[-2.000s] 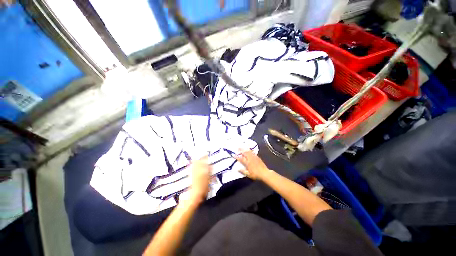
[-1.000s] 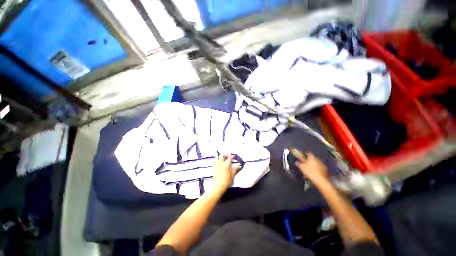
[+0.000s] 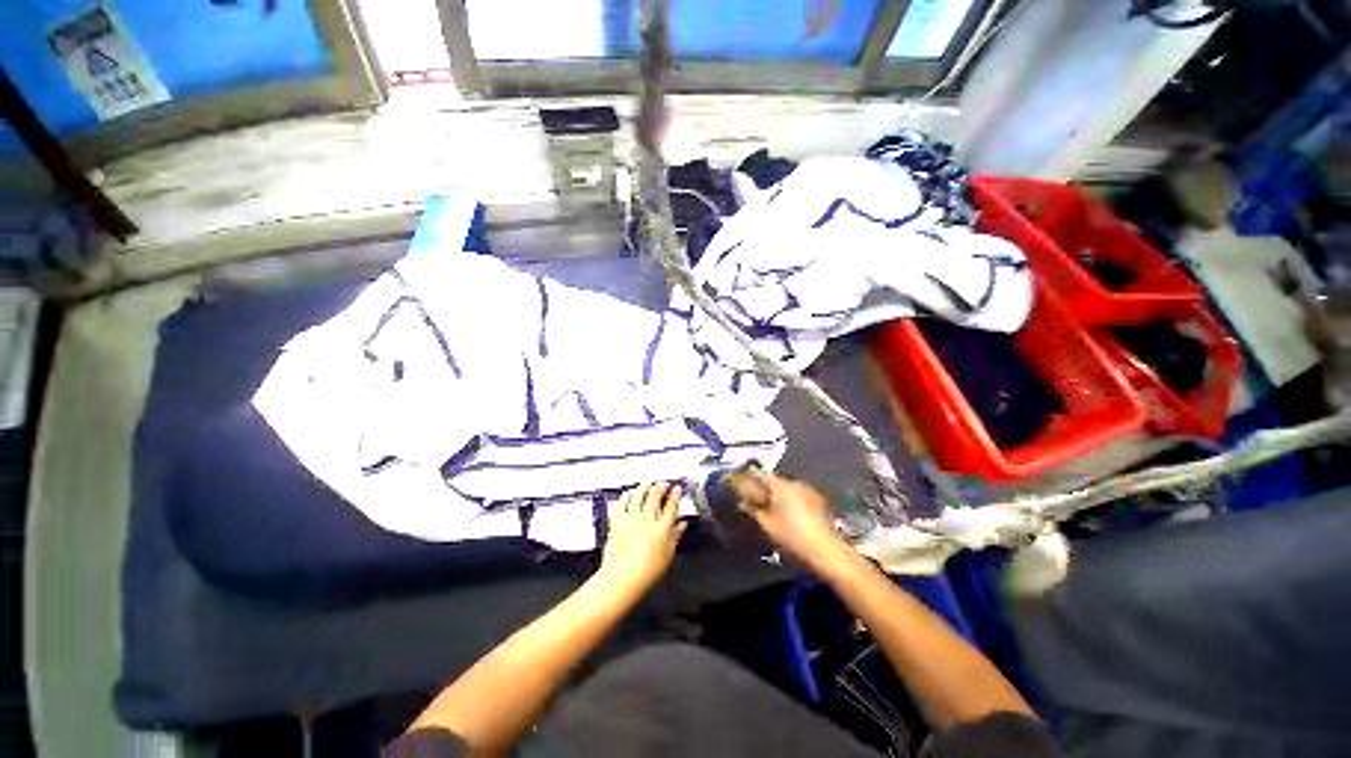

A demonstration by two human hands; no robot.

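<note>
A white garment with dark stripes (image 3: 489, 348) lies spread on the dark padded table (image 3: 311, 615). A long dark-outlined strip (image 3: 571, 462) runs across its near part. My left hand (image 3: 643, 536) rests palm down with fingers apart on the garment's near edge. My right hand (image 3: 782, 511) is closed around the handle of a small dark steam iron (image 3: 726, 492), at the garment's right near corner, just right of my left hand. The iron's sole is hidden.
A pale wrapped hose (image 3: 785, 378) hangs before the view and bends by my right forearm. A white-and-black garment pile (image 3: 830, 245) lies at back right, beside red baskets (image 3: 1008, 452). A blue-and-white bar (image 3: 449, 225) stands behind. A blue bin (image 3: 790, 637) is below the table edge.
Both hands were on the garment first; then my right hand reached right to the iron. Now it has brought the iron left onto the garment's corner. My left hand has moved to the near edge.
</note>
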